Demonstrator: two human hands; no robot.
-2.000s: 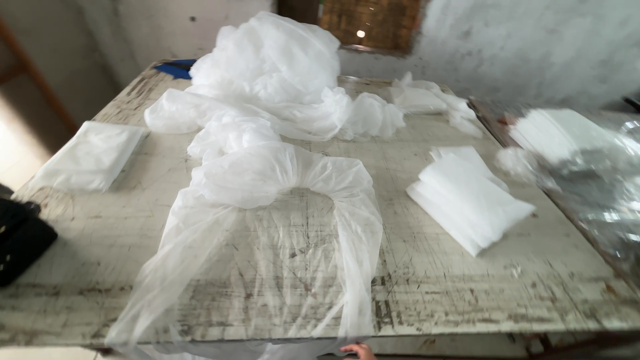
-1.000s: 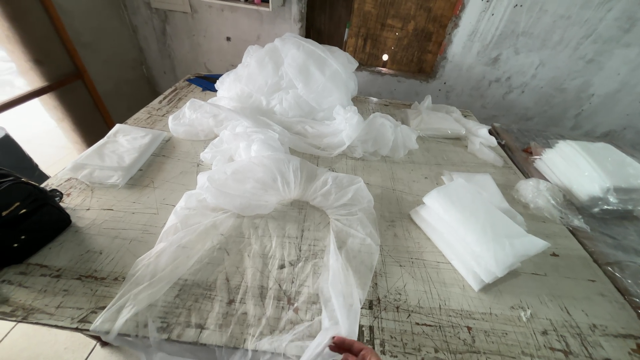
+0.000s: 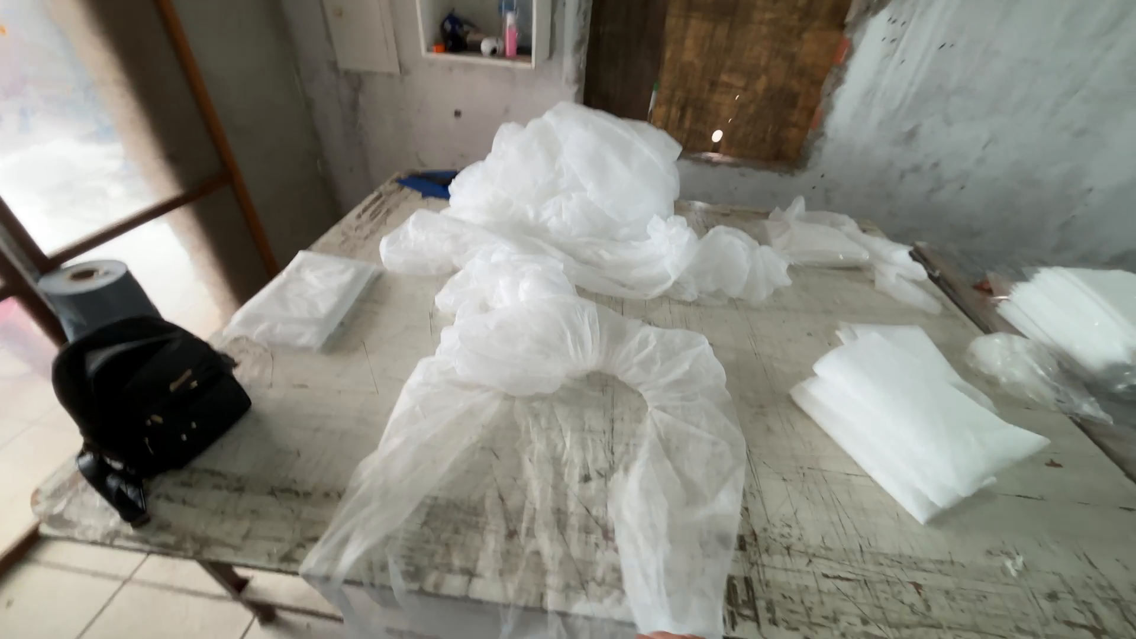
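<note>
A long sheer white sheet [image 3: 550, 479], plastic or thin fabric, runs toward me over the worn table [image 3: 887, 568] and hangs past its near edge. Its far end is a large crumpled heap [image 3: 568, 177]. At the bottom edge of the view, only a sliver of one hand [image 3: 667, 635] shows at the sheet's right side; it looks like my right hand, and its fingers are mostly cut off, so its grip is hidden. My left hand is out of view. A folded white stack [image 3: 919, 417] lies to the right of the sheet, and a flat folded white packet [image 3: 306, 297] to the left.
A black backpack [image 3: 151, 399] sits on the table's left edge, before a grey roll [image 3: 98, 293]. Small white bundles [image 3: 825, 240] lie back right. Clear plastic [image 3: 1034, 368] and a white stack [image 3: 1078, 315] are at far right. A blue item [image 3: 430, 184] lies behind.
The view has tilted up and shifted left. The fingers at the sheet's near right side, plainer one second ago, now barely show at the bottom edge.
</note>
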